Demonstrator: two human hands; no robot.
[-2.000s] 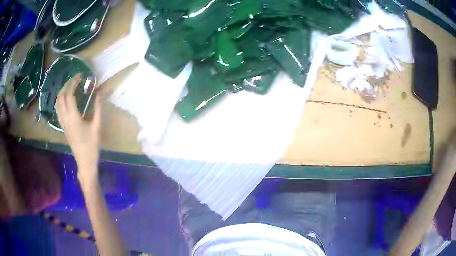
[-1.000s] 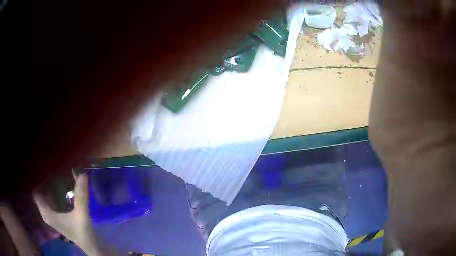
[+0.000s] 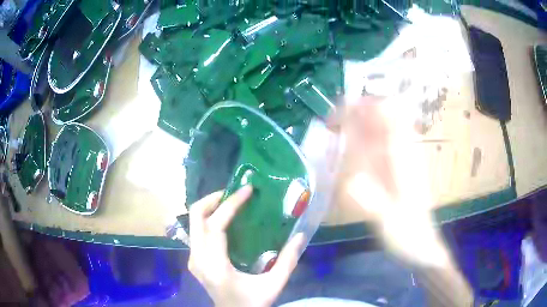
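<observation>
A glossy green housing point(image 3: 273, 147) with a pale rim, a dark recess on its left and two red-and-white end pieces on its right side is held up over the table edge. My left hand point(image 3: 237, 258) grips its lower end, with fingertips on its face. My right hand point(image 3: 381, 162) is strongly blurred to the right of the housing; its fingertips are near a green cover point(image 3: 315, 99), and I cannot tell whether it holds anything. A large heap of green covers point(image 3: 204, 69) lies behind the housing.
Rimmed green housings point(image 3: 78, 162) stand at the left. White scraps point(image 3: 423, 57) and sheet are at the right, partly washed out. A dark flat slab point(image 3: 490, 75) lies farther right. The green table edge point(image 3: 120, 238) curves across the front, above blue stools point(image 3: 129, 270).
My left hand, earlier at the left housings, is now in the centre holding a housing. The dark blur that covered much of the view has gone. My right hand is now over the table.
</observation>
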